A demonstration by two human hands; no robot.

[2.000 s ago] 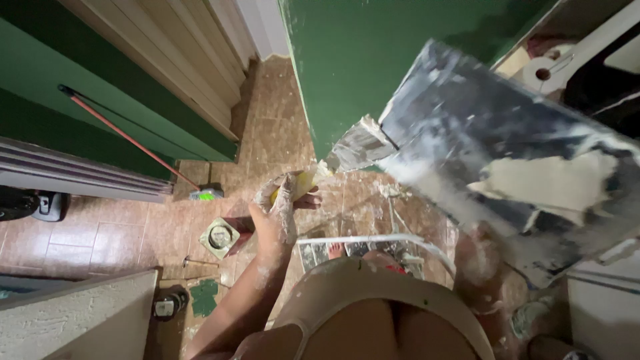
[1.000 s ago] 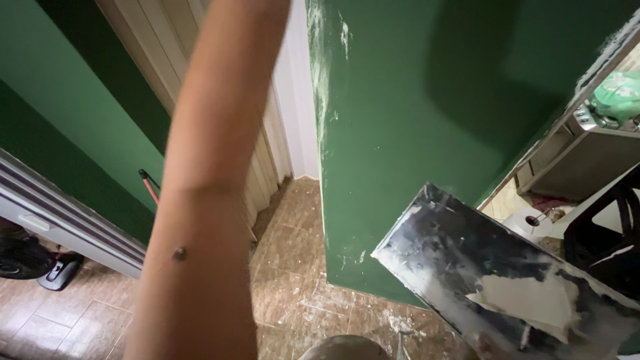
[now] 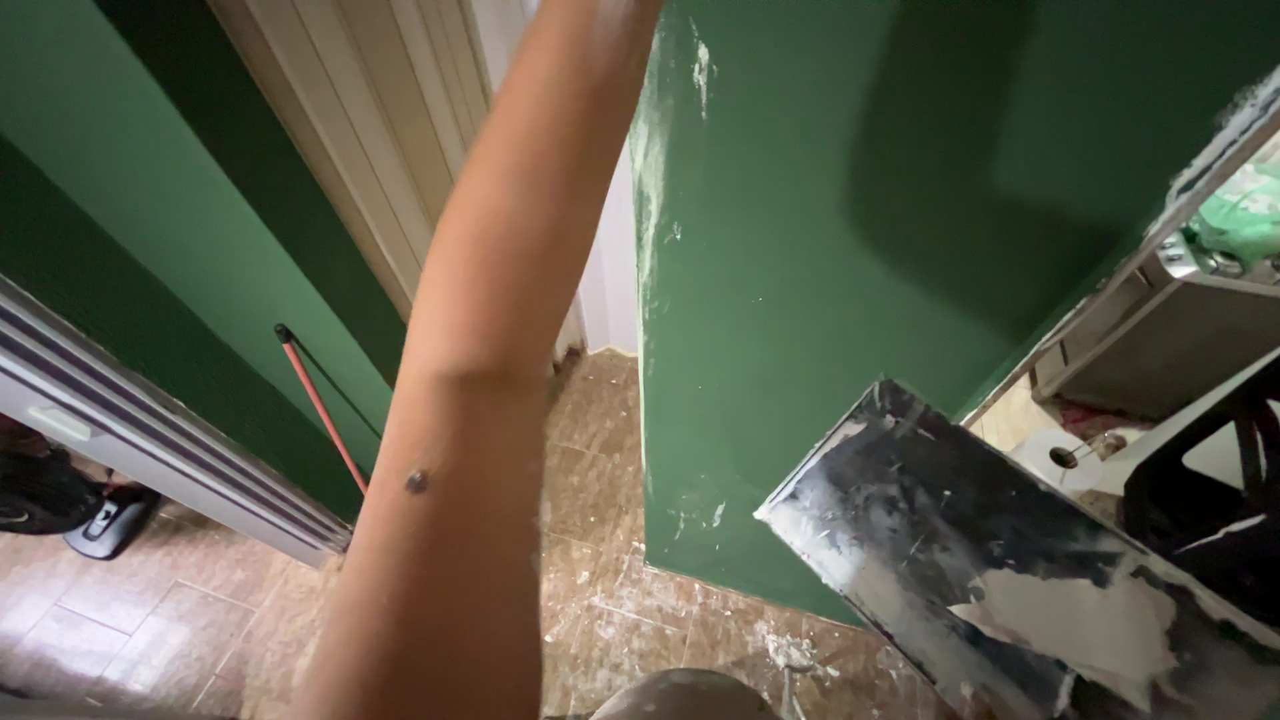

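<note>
My left arm reaches up across the middle of the view, and its hand is past the top edge, out of sight. To its right stands a green wall (image 3: 780, 320) with white smears of filler (image 3: 652, 180) along its left edge. A dark plasterer's board (image 3: 930, 500), smeared with white, is tilted in front of the wall at the lower right. A patch of pale filler (image 3: 1080, 625) lies on the board. My right hand is not in view, so what it holds cannot be seen.
White splatter marks the brown tiled floor (image 3: 600, 480). A red pole (image 3: 322, 412) leans at the left by a metal door track (image 3: 150, 430). At the right are a paper roll (image 3: 1058, 458), a black chair (image 3: 1220, 490) and a grey cabinet (image 3: 1150, 345).
Two seconds ago my left hand was low over the floor beside a filling knife at the board's corner; the arm has since stretched upward. The view has shifted up the wall.
</note>
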